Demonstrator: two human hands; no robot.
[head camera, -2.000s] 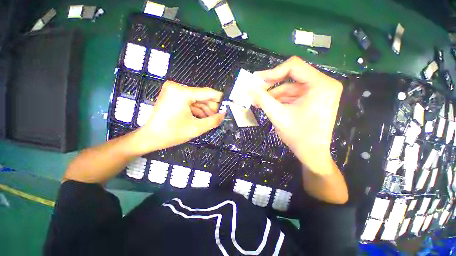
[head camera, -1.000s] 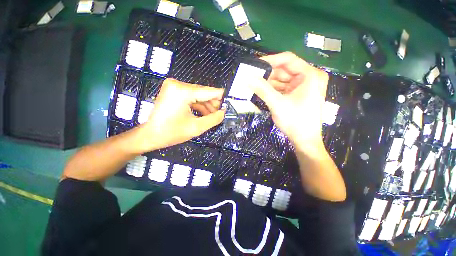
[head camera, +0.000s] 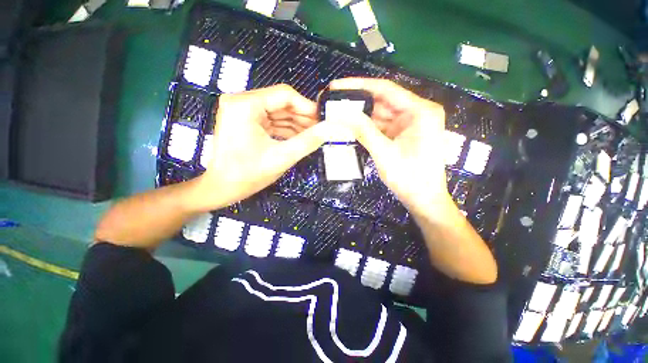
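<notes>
A small black housing (head camera: 367, 101) is held upright above the tray, between my two hands. A white flat module (head camera: 344, 110) lies against its face. A second pale flat part (head camera: 342, 162) hangs below the module, joined near its lower edge. My left hand (head camera: 259, 142) grips the housing's left side, its thumb on the lower part of the module. My right hand (head camera: 405, 142) grips the right side, its thumb also on the module. The thumbs nearly meet and hide the join. The black compartment tray (head camera: 284, 57) lies underneath, with white squares (head camera: 201, 66) in several pockets.
A dark box (head camera: 60, 113) stands at the left on the green bench (head camera: 138, 142). A parts tray (head camera: 547, 177) crowded with long white pieces (head camera: 561, 310) is at the right. Two-part pieces (head camera: 484, 58) and a small black block (head camera: 546, 62) lie beyond the compartment tray.
My left hand has moved up onto the housing. The housing has turned to face me more squarely, and its module is now under both thumbs. The whole view has shifted slightly.
</notes>
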